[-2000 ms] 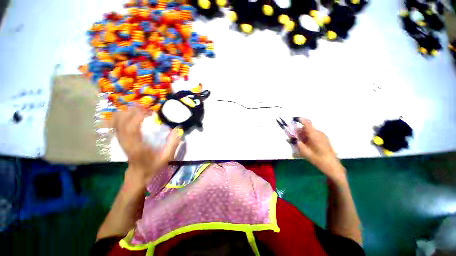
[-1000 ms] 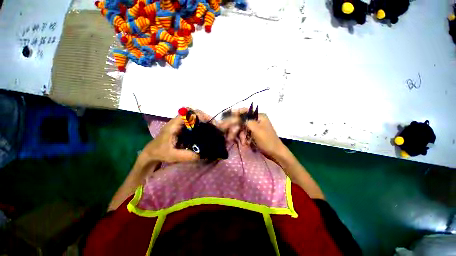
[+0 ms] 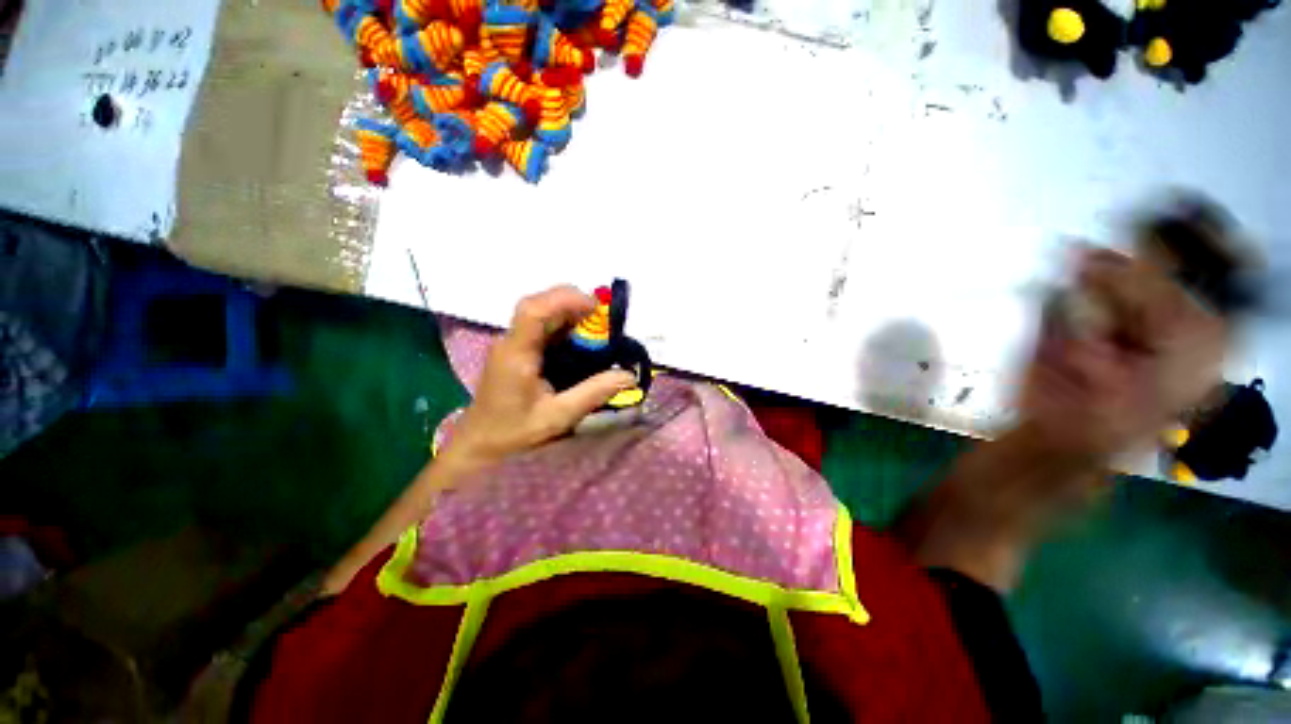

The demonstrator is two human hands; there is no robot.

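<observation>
My left hand (image 3: 517, 389) holds a black plush penguin (image 3: 574, 368) over the apron (image 3: 666, 495) at the table's front edge. A small striped knitted hat (image 3: 595, 324) with a red bobble sits on the penguin's head, and a black loop (image 3: 619, 304) stands up beside it. The penguin's yellow beak faces right. My right hand (image 3: 1119, 354) is raised over the right side of the table and strongly blurred. A dark blurred shape shows at its fingers; I cannot tell what it is. No thread or needle can be made out between the hands.
A heap of striped hats (image 3: 489, 85) lies at the back left, beside a corrugated cardboard piece (image 3: 269, 142). Plush penguins (image 3: 1203, 43) lie at the back right. Another penguin (image 3: 1235, 431) lies at the right front edge. A blue plastic stool (image 3: 177, 340) stands below on the left.
My right hand has moved away from the penguin, far to the right and up. My left hand still holds the penguin, now turned more upright with hat and beak showing. The view has shifted slightly.
</observation>
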